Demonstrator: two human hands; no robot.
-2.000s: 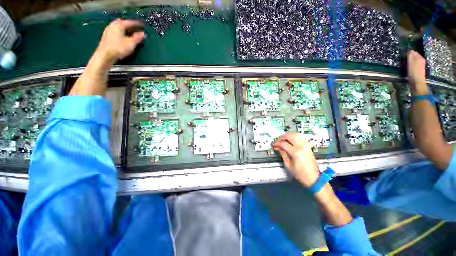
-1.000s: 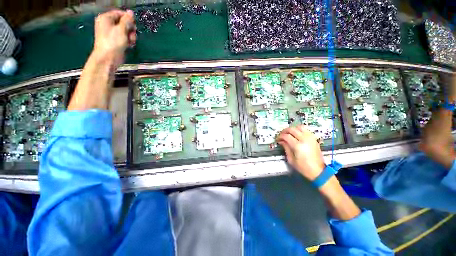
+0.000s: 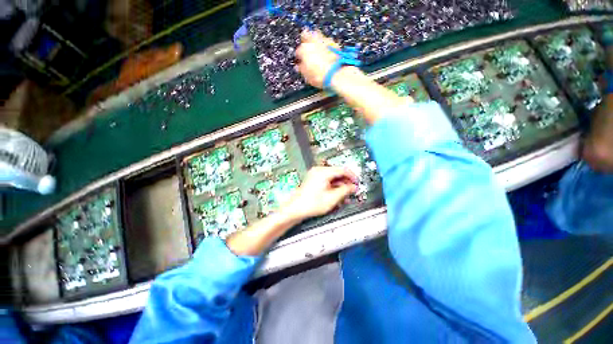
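Note:
My left hand (image 3: 324,191) is over the near row of a pallet, its curled fingertips at a green printed circuit board (image 3: 356,161). A small part between them cannot be made out. My right hand (image 3: 316,59), with a blue wrist strap (image 3: 344,62), reaches across the conveyor to the left part of the dark glittering bulk component stock (image 3: 396,27). Its fingers are blurred, and I cannot tell whether they hold anything. My right forearm hides part of the pallet. The pallet to its left (image 3: 242,181) carries four boards, one partly behind my left hand.
A loose component pile (image 3: 181,93) lies on the green mat (image 3: 121,144). A white fan (image 3: 23,161) stands at the left. The conveyor's metal front rail (image 3: 322,238) runs before me, with more pallets on both sides. Another person's arm (image 3: 598,144) is at the right edge.
The view has turned and tilted left. My left hand has moved from beside the loose pile to the boards. My right hand has moved from the boards to the bulk stock.

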